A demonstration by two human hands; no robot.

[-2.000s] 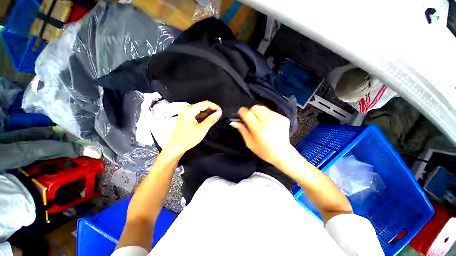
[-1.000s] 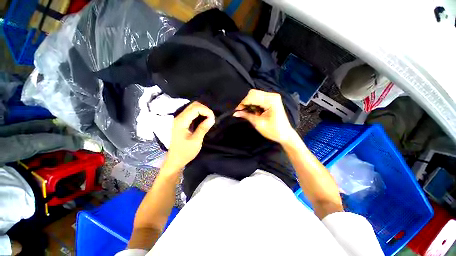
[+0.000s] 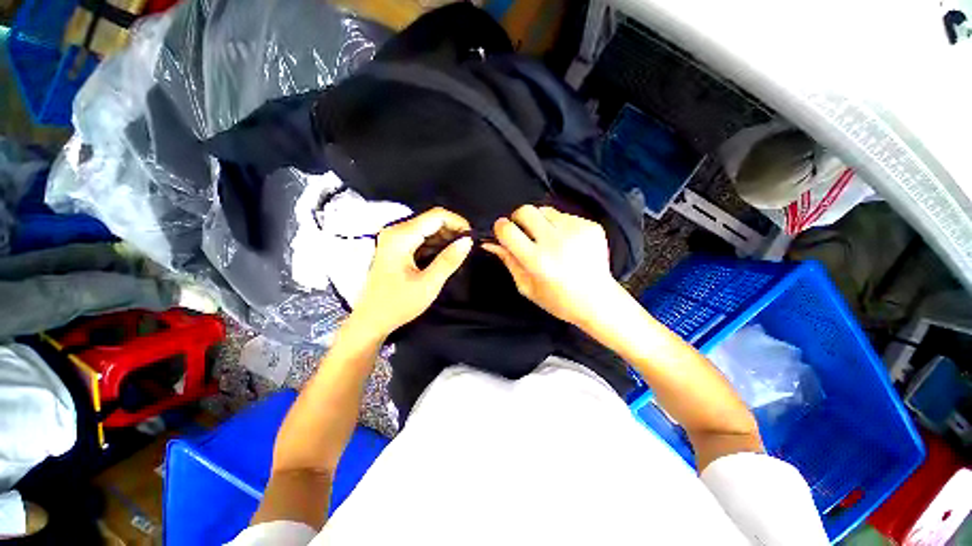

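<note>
A black garment [image 3: 426,139] lies heaped over my lap, with a white lining-like patch [image 3: 357,219] showing at its left. My left hand [image 3: 414,269] pinches a narrow dark edge of the garment between thumb and fingertips. My right hand [image 3: 554,256] is just to its right, thumb and fingers closed together at the same dark edge. The fingertips of both hands almost meet. Whether a small tool is in my right fingers cannot be told.
A large clear plastic bag [image 3: 117,192] with dark cloth lies at left. A blue crate [image 3: 842,395] holding clear plastic is at right, another blue crate [image 3: 213,491] lower left. A red stool [image 3: 149,368] and a person's sleeve [image 3: 75,293] are at left. A white table [image 3: 831,64] is upper right.
My right hand moved away to the right with its fingertips raised one second ago; now it is back close to my left hand. My left hand stays nearly in place.
</note>
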